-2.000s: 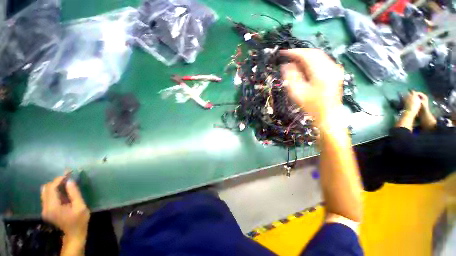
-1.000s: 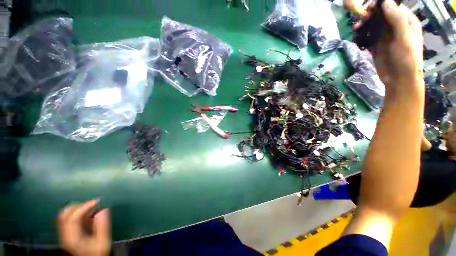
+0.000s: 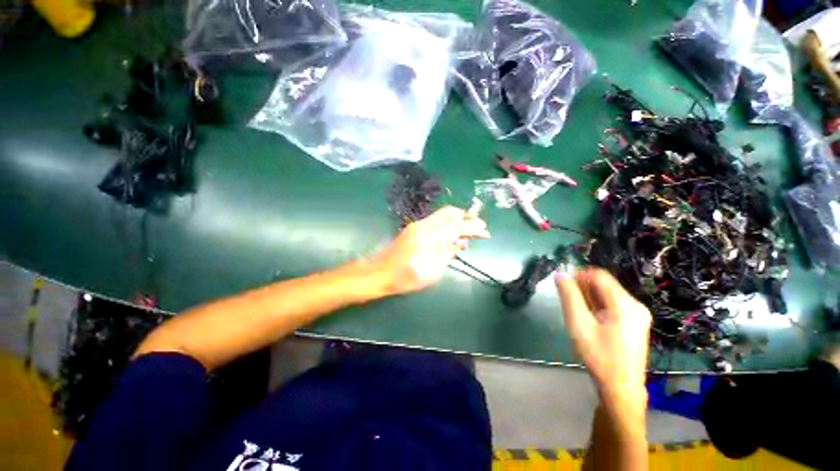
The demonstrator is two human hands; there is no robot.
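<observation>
A black wire harness with a small coil lies between my hands, over the green bench. My left hand is closed on one end, with two thin dark cables running from under its fingers to the coil. My right hand is blurred; its thumb and fingertips pinch the harness's other end beside the coil, where something small and pale shows. A loose pile of small black plastic parts lies just beyond my left hand, partly hidden by it. Pliers with red handles lie open on clear plastic wrap beyond the coil.
A large tangled heap of harnesses lies at right. Clear plastic bags lie along the far side and at far right. Black units with cable lie at left. A yellow object is at the top left. Another person's dark sleeve shows at lower right.
My right hand has come back from the far right to beside the heap and now holds a harness. My left hand has moved in to the bench middle. The view has shifted left.
</observation>
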